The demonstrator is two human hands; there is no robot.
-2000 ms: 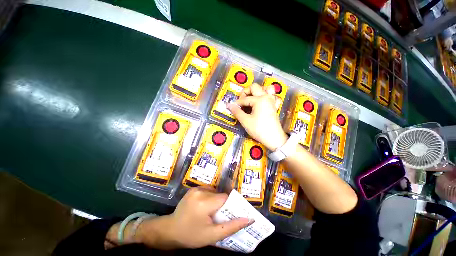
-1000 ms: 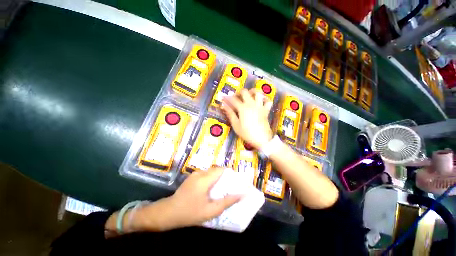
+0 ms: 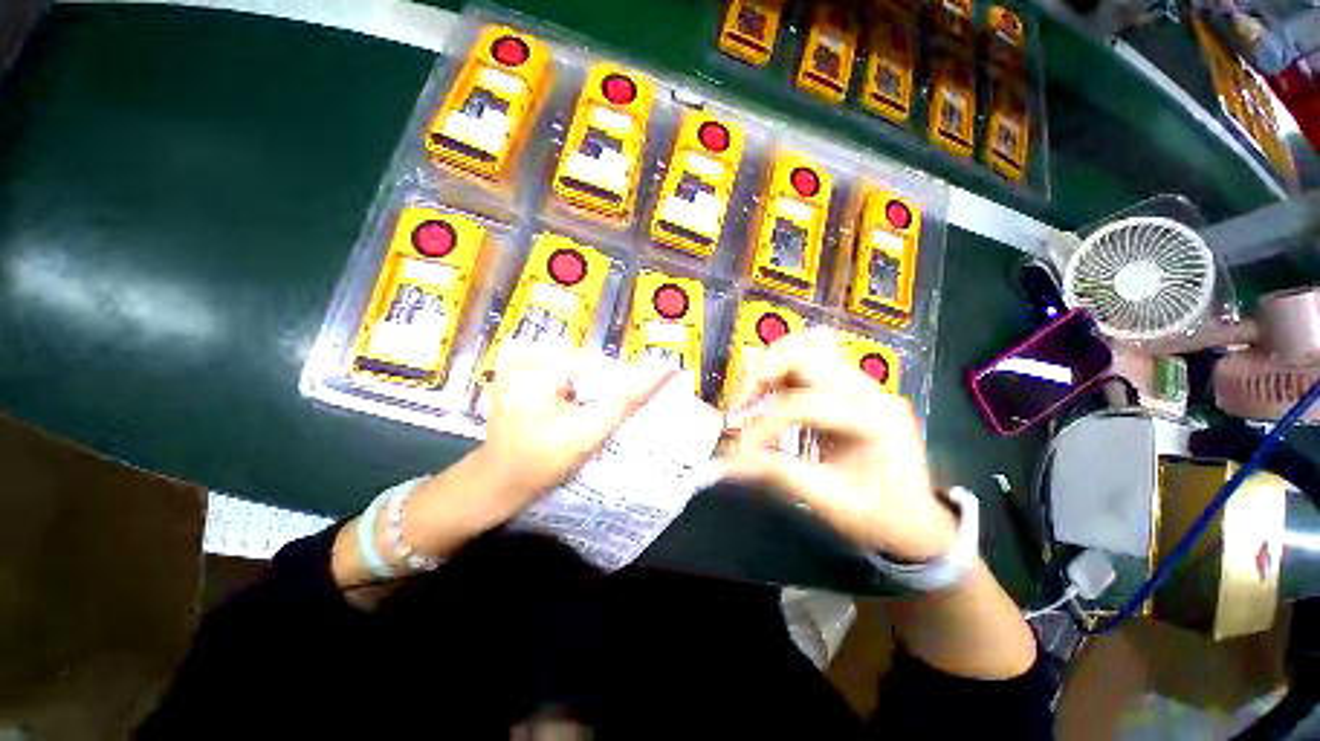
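Observation:
My left hand (image 3: 543,432) holds a white label sheet (image 3: 625,485) with fine print, low in front of the tray. My right hand (image 3: 832,449) is at the sheet's right edge with thumb and fingers pinched together; it is blurred, and I cannot tell whether a sticker is between them. Beyond lies a clear blister tray (image 3: 348,340) with two rows of yellow devices (image 3: 485,104), each with a red disc at its far end. My hands and the sheet partly cover several devices of the near row.
Another tray of yellow devices (image 3: 887,65) lies at the far side. At right are a white fan (image 3: 1139,278), a pink fan (image 3: 1274,355), a smartphone (image 3: 1039,372), a power adapter (image 3: 1090,575) and a blue cord (image 3: 1209,510). A brown box (image 3: 94,579) is at lower left.
My right hand has left the far-row devices and come back to the sheet's edge. My left hand and the sheet sit further left and higher. The view has shifted, so the tray appears higher.

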